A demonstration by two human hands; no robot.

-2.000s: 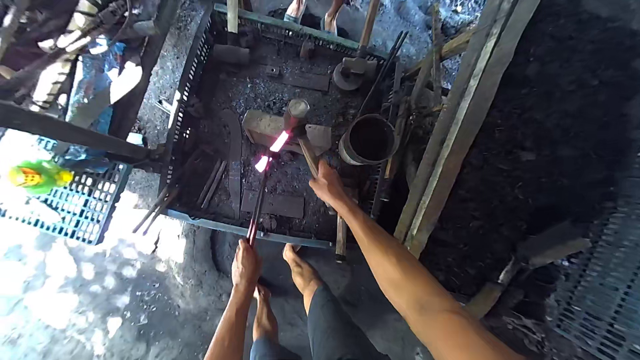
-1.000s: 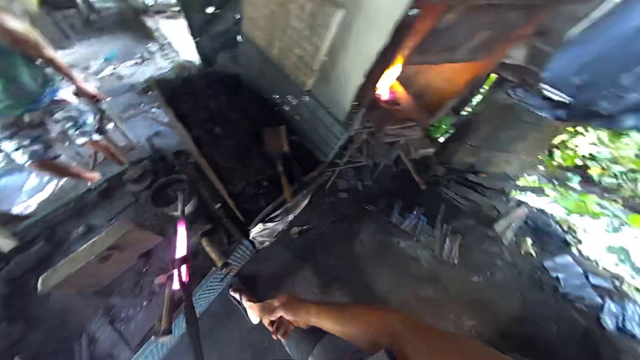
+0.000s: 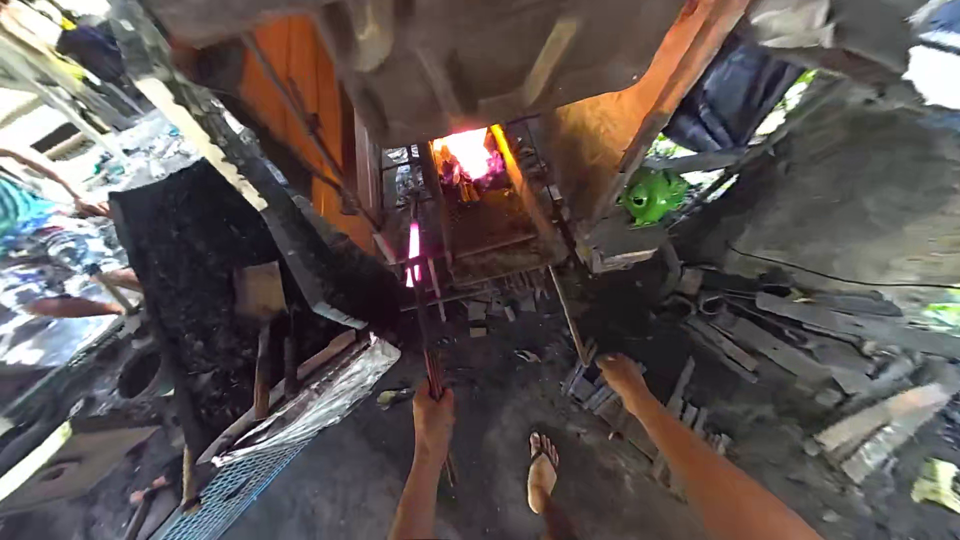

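Long metal tongs (image 3: 424,322) are in my left hand (image 3: 433,420), pointing up and away from me. At their far end a glowing metal piece (image 3: 413,255) shows pink-white, left of the forge fire (image 3: 469,154). My right hand (image 3: 621,375) is extended at the right, by the lower end of a thin rod (image 3: 568,315) that leans toward the hearth. Whether its fingers grip the rod is not clear. Bright coals burn in the opening under a soot-grey hood (image 3: 480,67).
Left stands a black charcoal bin (image 3: 202,225) holding a wooden-handled tool (image 3: 261,300). Blue mesh (image 3: 240,487) edges the lower left. Wood scraps (image 3: 787,345) lie at right, below a green container (image 3: 654,196). Another person's arm (image 3: 52,176) shows far left.
The view has swung from the anvil area to the forge. The hammer seen in my right hand two seconds ago is no longer there. My left hand still holds the tongs with the glowing piece.
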